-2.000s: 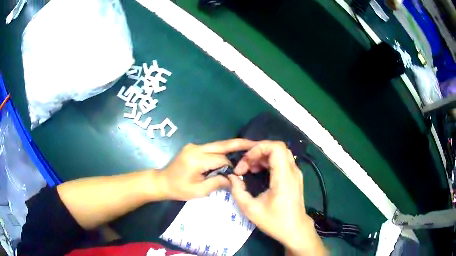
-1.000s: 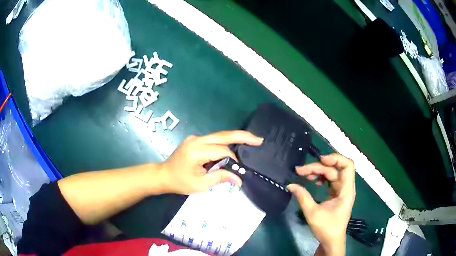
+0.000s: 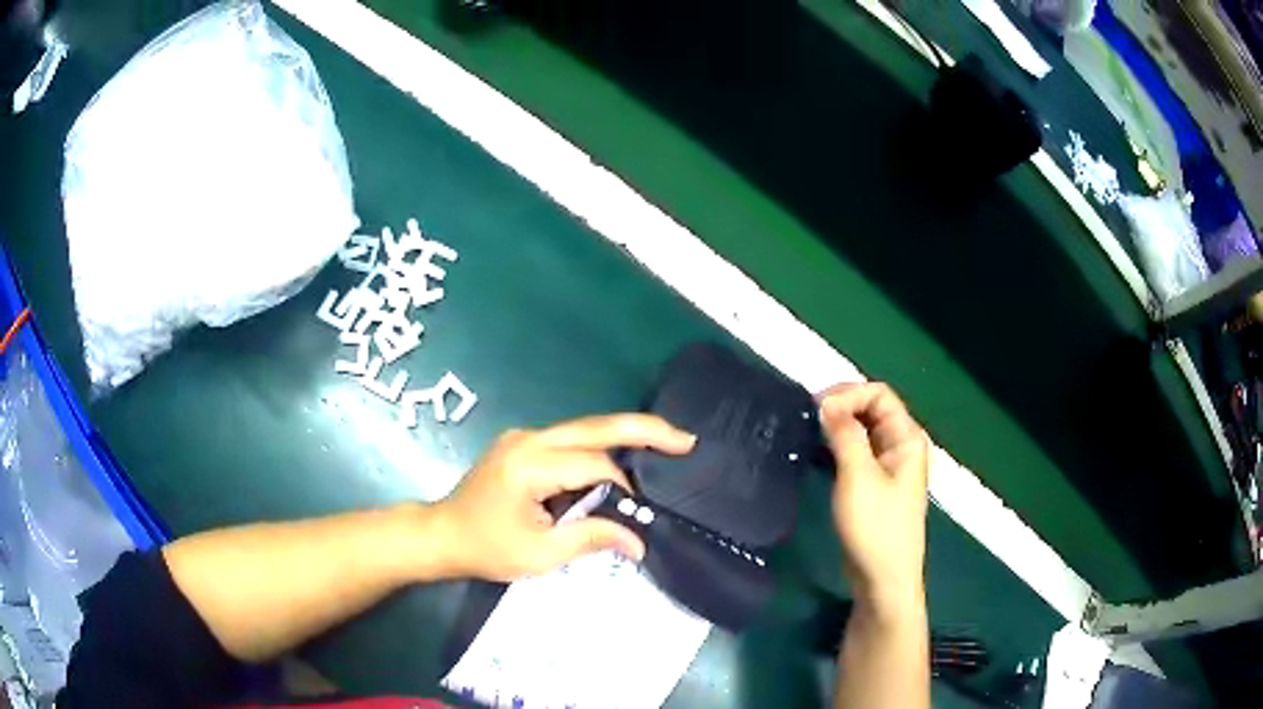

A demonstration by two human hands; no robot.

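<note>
The black housing (image 3: 727,450) lies flat on the worktop with faint moulded text and small bright dots near its right side. My left hand (image 3: 547,499) holds the folded black pad sheet (image 3: 700,565) between thumb and fingers, its index finger resting on the housing. The sheet shows two white circles and a row of small white marks. The white release liner (image 3: 582,630) lies below it. My right hand (image 3: 866,429) is at the housing's upper right corner, thumb and index finger together; whether a pad is between them cannot be told.
White plug pin protectors (image 3: 395,319) lie loose left of centre beside a large clear bag (image 3: 208,180) filled white. A blue bin rim (image 3: 83,429) is at the left edge. A white rail (image 3: 623,208) borders the green conveyor (image 3: 776,243). A bundled black cord (image 3: 956,651) lies lower right.
My right hand came away from the pad sheet to the right, then up to the housing's upper right corner. The housing came into fuller view. My left hand keeps hold of the sheet.
</note>
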